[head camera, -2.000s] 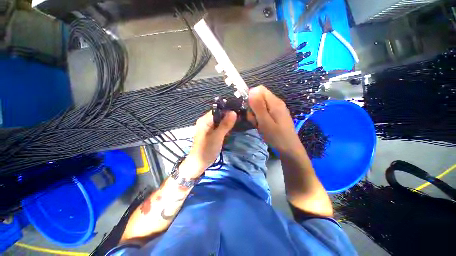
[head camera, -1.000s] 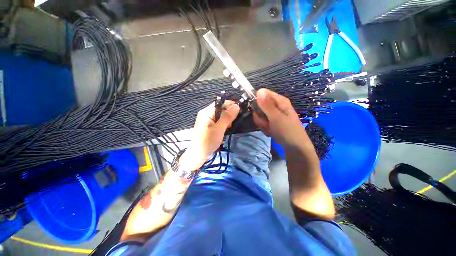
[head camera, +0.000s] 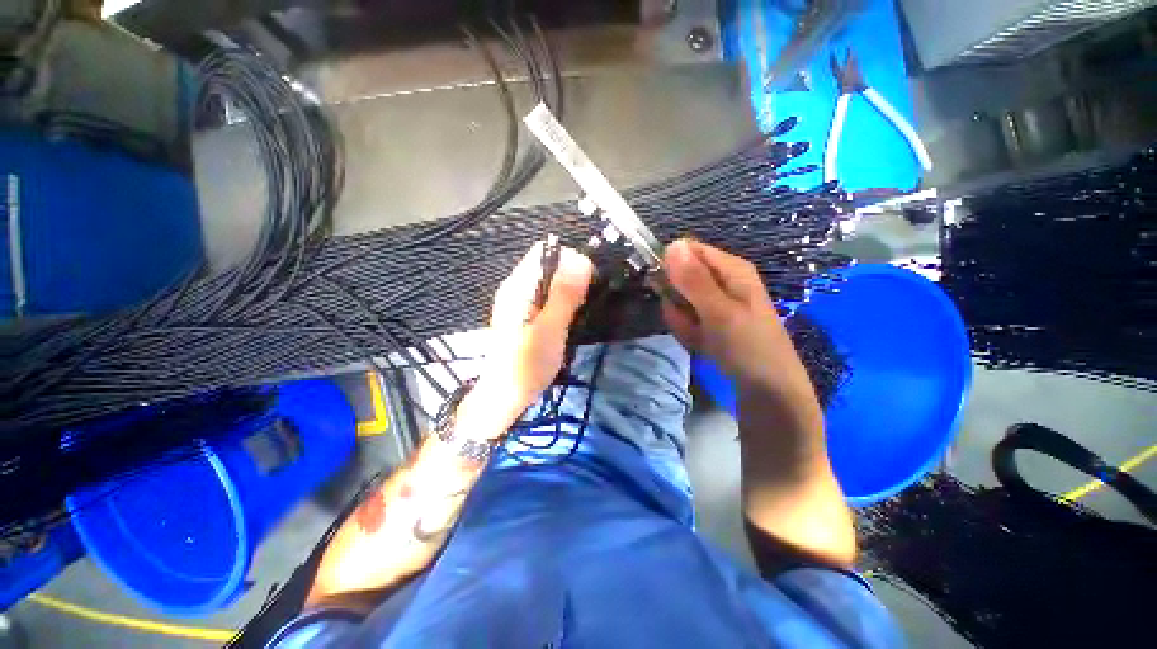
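My right hand (head camera: 717, 294) grips the lower end of a narrow silver loading bar (head camera: 577, 167), which points up and left over the cables. Small blocks sit along the bar's left edge. My left hand (head camera: 539, 311) is closed on black cable ends (head camera: 549, 269), held just left of the bar with a gap between. Thin black leads hang below my left hand over my lap. Dark pieces between my hands are too blurred to tell apart. A thick bundle of black cables (head camera: 419, 273) lies across the bench behind my hands.
Looped cables (head camera: 273, 140) lie on the grey plate (head camera: 393, 140) at left. White-handled nippers (head camera: 873, 114) lie on a blue surface at back right. A blue bucket (head camera: 907, 380) stands at right, another (head camera: 165, 520) at lower left. More black cables (head camera: 1053, 266) are at far right.
The bar and my right hand have moved slightly right and down. My left hand has moved a little away from the bar, widening the gap. The leads below it hang lower.
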